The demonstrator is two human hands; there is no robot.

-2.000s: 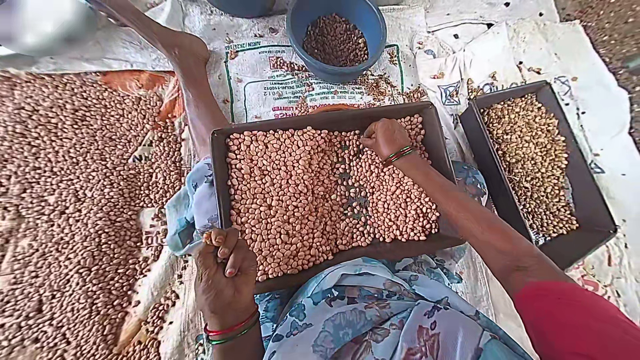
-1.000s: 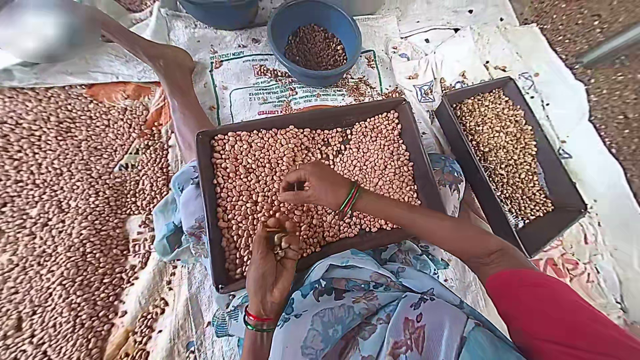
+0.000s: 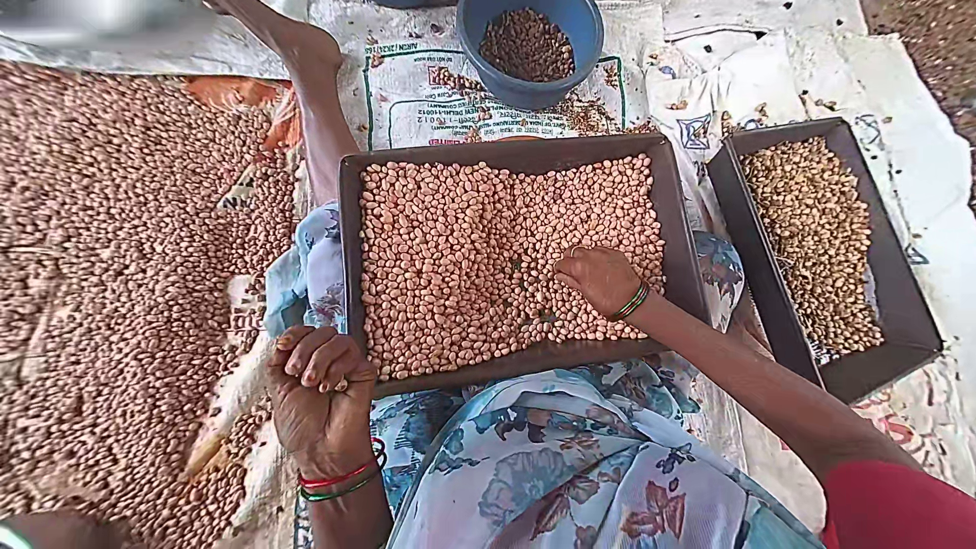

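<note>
A dark rectangular tray (image 3: 526, 156) rests on my lap, filled with pale pinkish nuts or beans (image 3: 427, 259). My right hand (image 3: 600, 280), with green bangles at the wrist, is low over the right half of the tray, its fingertips bent down at the nuts; whether it pinches one is hidden. Beside the tray's lower left corner, my left hand (image 3: 324, 381) is raised with its fingers curled toward the palm, red and green bangles on its wrist. What may lie inside its fingers cannot be seen.
A second dark tray (image 3: 892, 305) with browner pieces stands at the right. Beyond my tray is a blue plastic bowl (image 3: 526, 90) of dark pieces. Many nuts (image 3: 137, 305) cover the left ground. Printed sacks (image 3: 770, 84) lie underneath; a bare leg (image 3: 316, 91) extends beside the tray.
My right hand has moved away from my left hand, back over the right part of the tray. The left hand is now by the tray's lower left corner, fingers curled.
</note>
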